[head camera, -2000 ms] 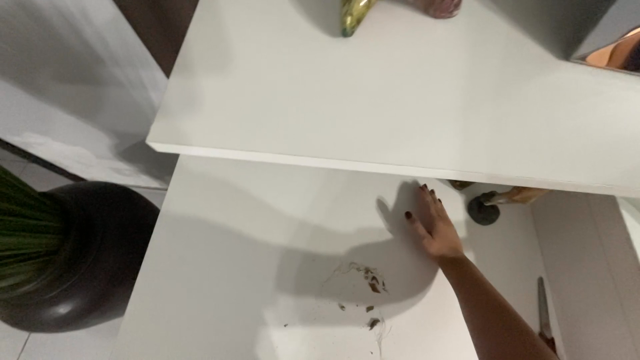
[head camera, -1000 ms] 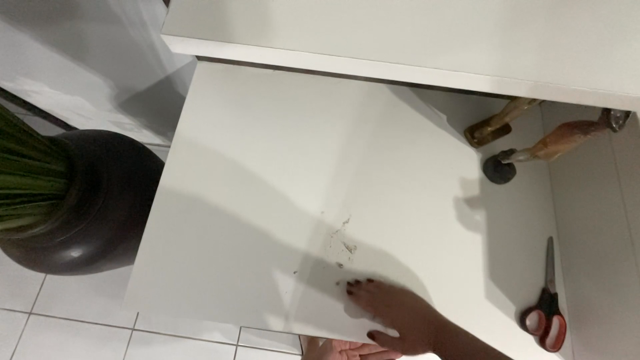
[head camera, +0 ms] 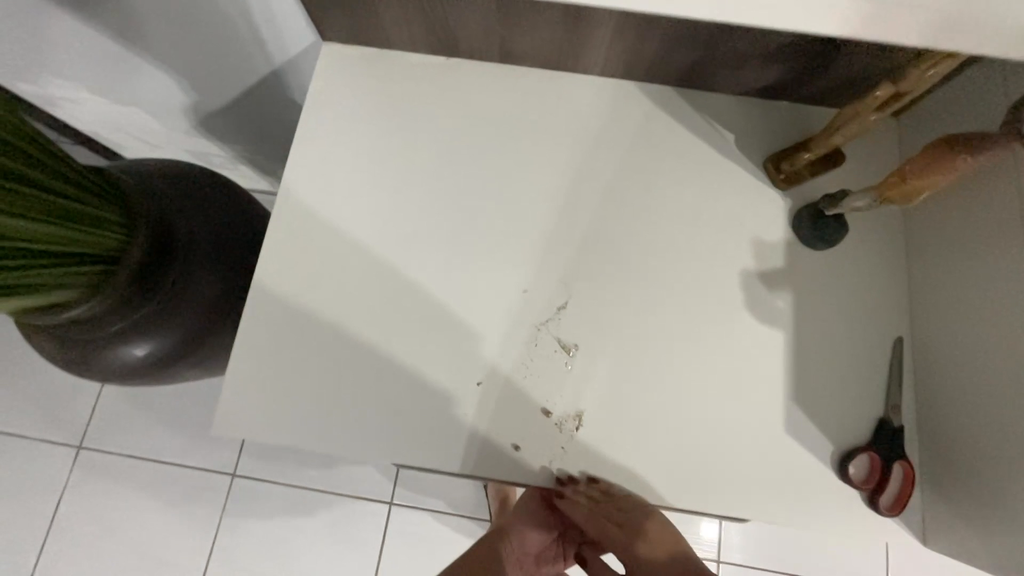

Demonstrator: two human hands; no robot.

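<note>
At the near edge of a white shelf (head camera: 400,240), my two hands meet. My left hand (head camera: 540,532) is cupped, palm up, just below the edge, and no object shows in it. My right hand (head camera: 616,516) lies over its right side, dark-nailed fingertips at the edge, holding nothing visible. Small brown debris (head camera: 570,420) is scattered on the shelf just beyond the fingers, with more bits and a pale flake (head camera: 566,346) farther up.
Scissors with red and black handles (head camera: 884,460) lie at the right by a side panel. Two figurines, one on a brown base (head camera: 804,164), one on a dark round base (head camera: 820,224), stand at the back right. A dark plant pot (head camera: 192,272) is at the left, above white floor tiles (head camera: 144,504).
My right hand has moved from the back of the shelf to its near edge. My left hand has come into view below that edge. The debris has shifted toward the near edge.
</note>
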